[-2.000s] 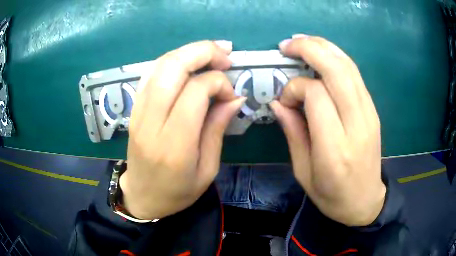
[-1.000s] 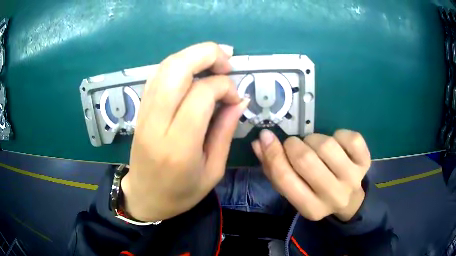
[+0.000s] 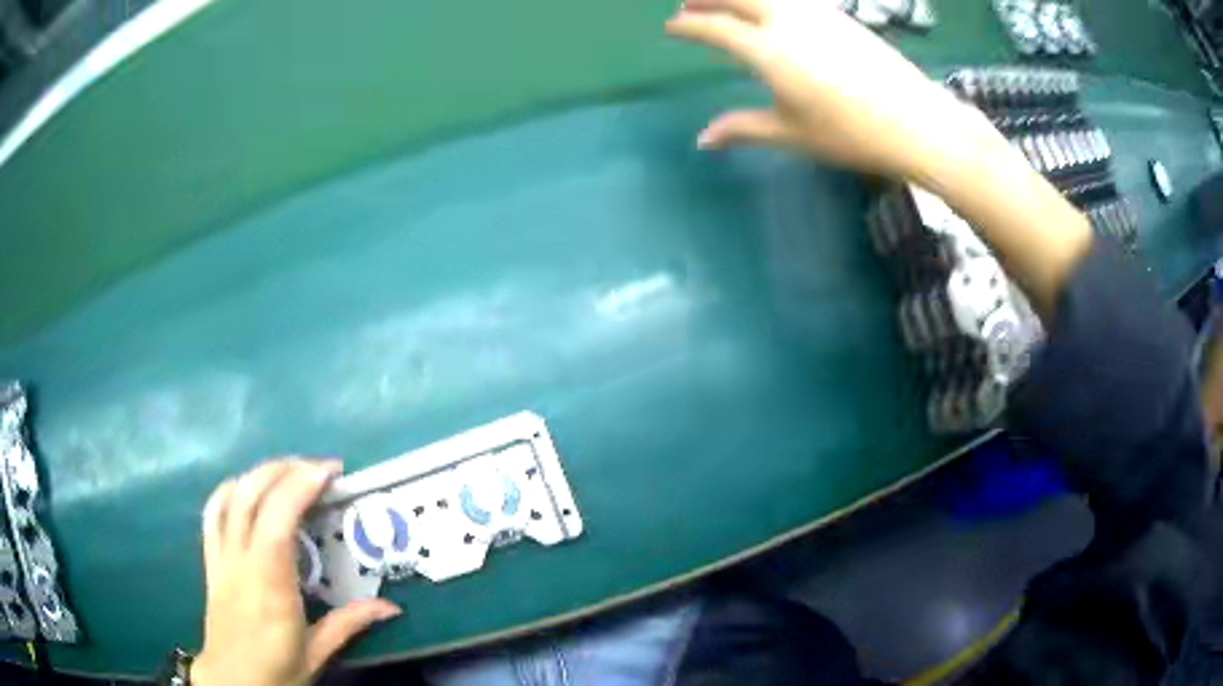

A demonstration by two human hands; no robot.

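A silver three-hole plate (image 3: pixel 449 536) lies on the green mat at the lower left, its straight rim away from me and its scalloped edge towards me. My left hand (image 3: pixel 275 570) holds the plate's left end, thumb at the near edge and fingers at the far rim; it partly covers the left opening. The other two round openings show, with blue-grey inside. My right hand (image 3: pixel 791 81) is raised at the top right with fingers apart and holds nothing. Small fittings at the openings are too small to tell.
Stacked plates (image 3: pixel 939 315) stand in a dark-and-silver row at the right, partly behind my right forearm. More stacks (image 3: pixel 1039 127) stand farther right. Separate plates (image 3: pixel 30 536) lie at the far left. The bench's near edge (image 3: pixel 805 516) runs along the bottom. A blue object is below it.
The view has swung to the right. My right hand has left the plate's near edge and is now far up and right. My left hand is now at the plate's left end.
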